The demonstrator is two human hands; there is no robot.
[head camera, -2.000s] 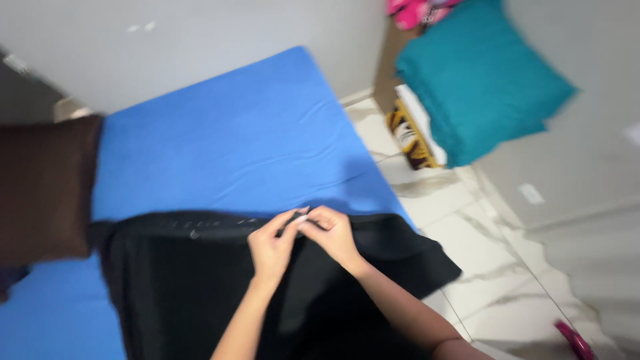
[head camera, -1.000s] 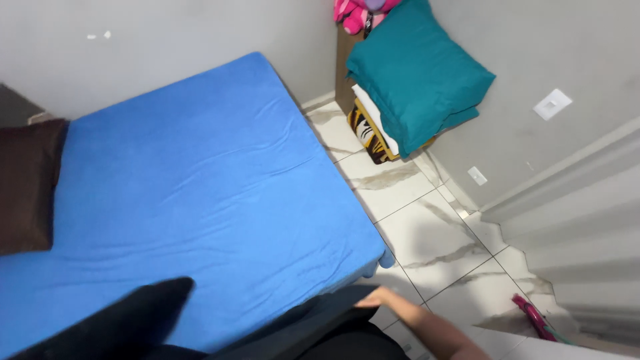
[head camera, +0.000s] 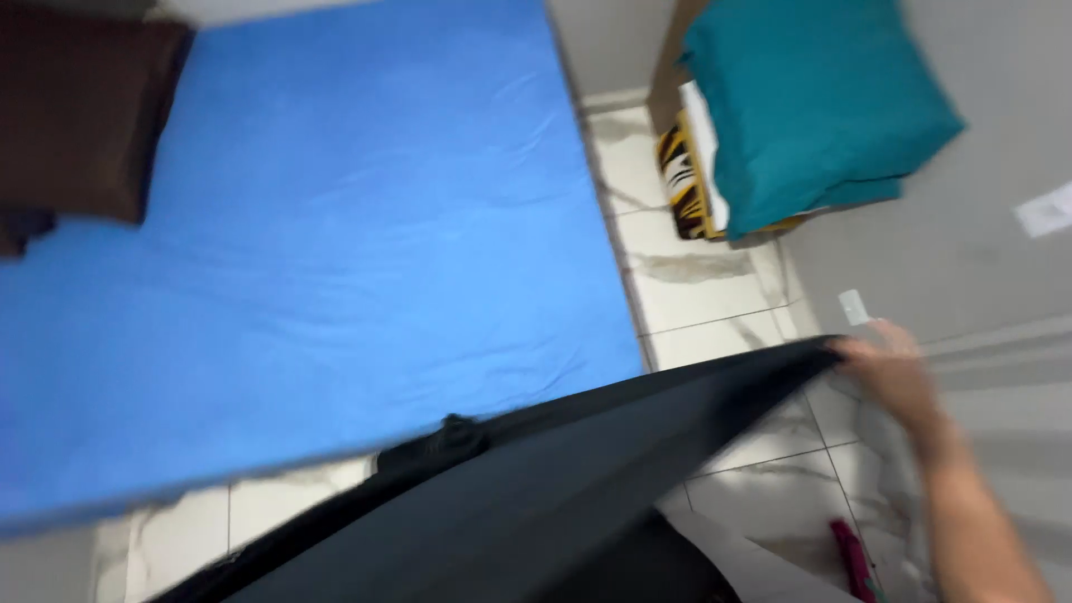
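Observation:
My right hand (head camera: 888,368), blurred by motion at the right, grips one corner of a black cloth (head camera: 536,486). From there the cloth stretches taut toward the lower left, above the floor and along the near edge of the bed. A bunched dark part of it (head camera: 456,435) lies near the edge of the blue sheet (head camera: 377,226). My left hand is out of view, and the cloth's lower left end runs out of the frame.
A brown pillow (head camera: 75,117) rests on the bed at the upper left. Teal pillows or folded bedding (head camera: 821,109) sit on a patterned textile (head camera: 682,184) by the grey wall. A magenta object (head camera: 852,557) lies on the marble-look tile floor (head camera: 687,285).
The black cloth lay spread on the bed with both hands pinching its edge; now it is lifted off and stretched out, its corner in my right hand at the right. My left hand has left the view.

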